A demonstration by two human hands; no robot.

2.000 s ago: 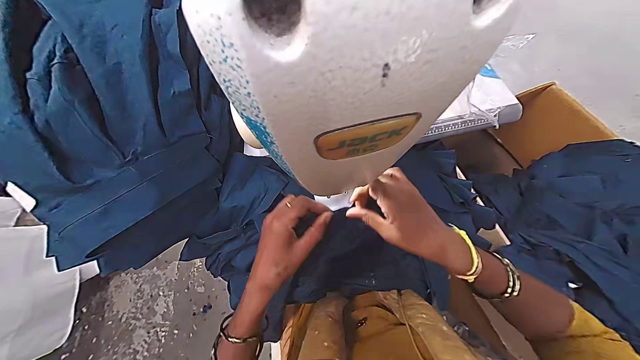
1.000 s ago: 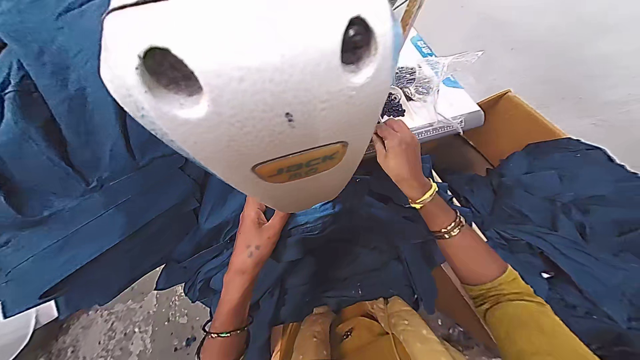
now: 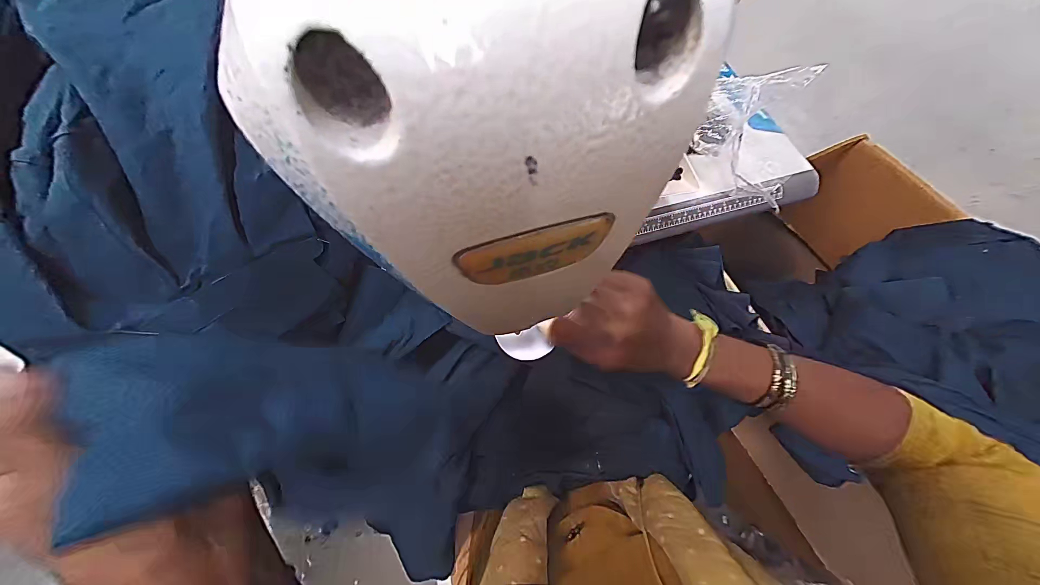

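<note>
A white sewing-machine head [image 3: 487, 162] with a Jack badge fills the upper middle. Beneath its lower tip shows a round white part [image 3: 526, 342]. My right hand [image 3: 621, 325] is beside that part, its fingers bent and blurred; whether they hold something small is hidden. Dark blue cloth [image 3: 585, 422] lies under the head and over my lap. At the far left edge, my left hand [image 3: 32, 463], strongly blurred and partly cut off, grips the edge of a blue cloth piece [image 3: 203, 414] that stretches toward the middle.
More blue cloth [image 3: 138, 162] is heaped at the upper left. Behind the head, clear plastic [image 3: 743, 122] lies on a white machine bed with a ruler scale [image 3: 707, 210]. A cardboard box [image 3: 877, 191] stands at the right, with blue cloth [image 3: 942, 309] piled over it.
My left hand has moved from beneath the machine head to the far left, with cloth in it. My right hand has come back from beside the plastic to the head's lower tip.
</note>
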